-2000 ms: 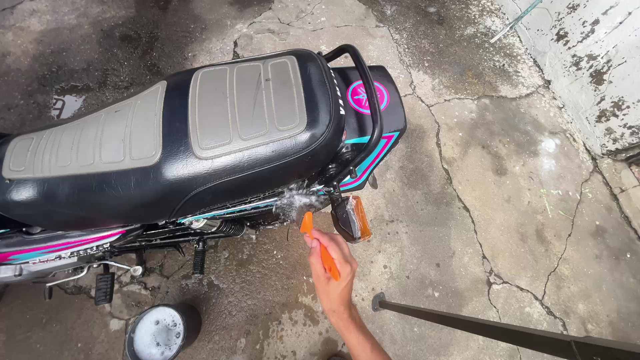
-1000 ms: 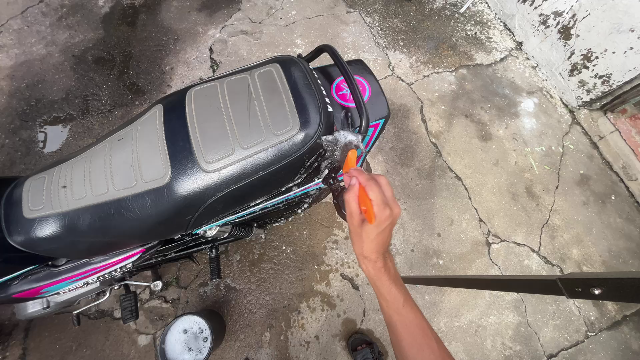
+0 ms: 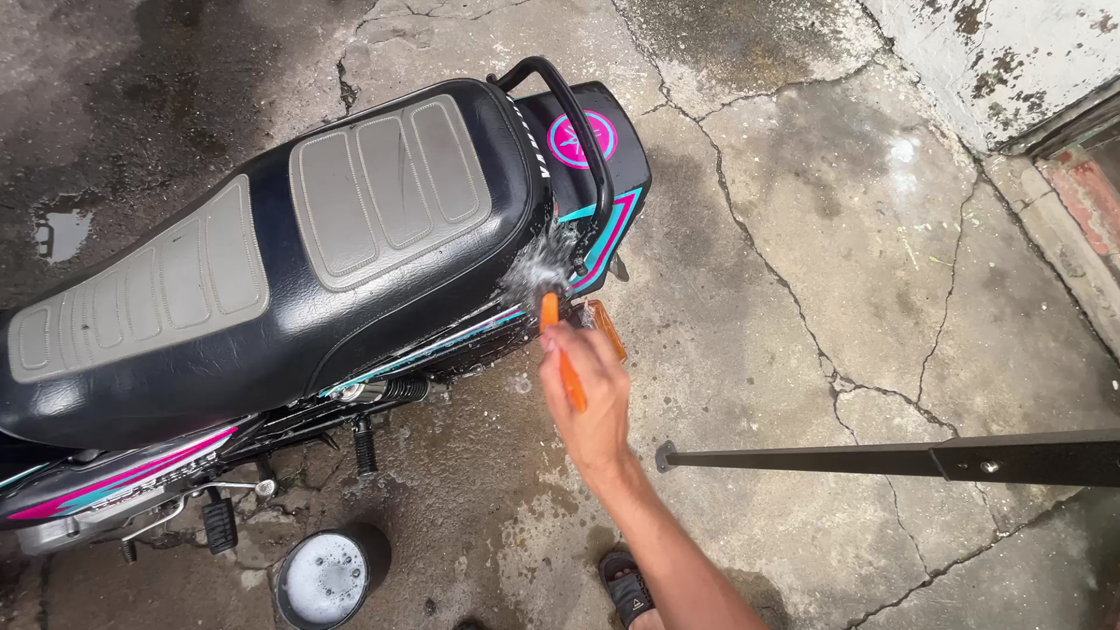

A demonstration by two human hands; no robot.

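Note:
My right hand (image 3: 588, 394) is closed around the orange handle of a brush (image 3: 549, 308). Its wet, soapy bristles (image 3: 541, 267) are blurred and lie against the motorcycle's side, between the rear end of the seat and the tail panel. The black seat (image 3: 289, 306) has grey stitched pads. A black grab rail (image 3: 582, 131) curves over the dark tail panel (image 3: 626, 157), which carries pink and turquoise graphics. Just right of my fingers is an orange turn signal (image 3: 604, 331). My left hand is out of view.
A black bucket (image 3: 378, 560) of foamy water stands on the wet, cracked concrete below the motorcycle. A black metal post (image 3: 814, 461) reaches in from the right. My sandalled foot (image 3: 628, 591) is at the bottom, and a peeling white wall (image 3: 1006, 61) at top right.
The brush was lower by the turn signal, moved up towards the grab rail, and now sits slightly back towards the seat. My right hand has kept hold of it. The view has shifted somewhat.

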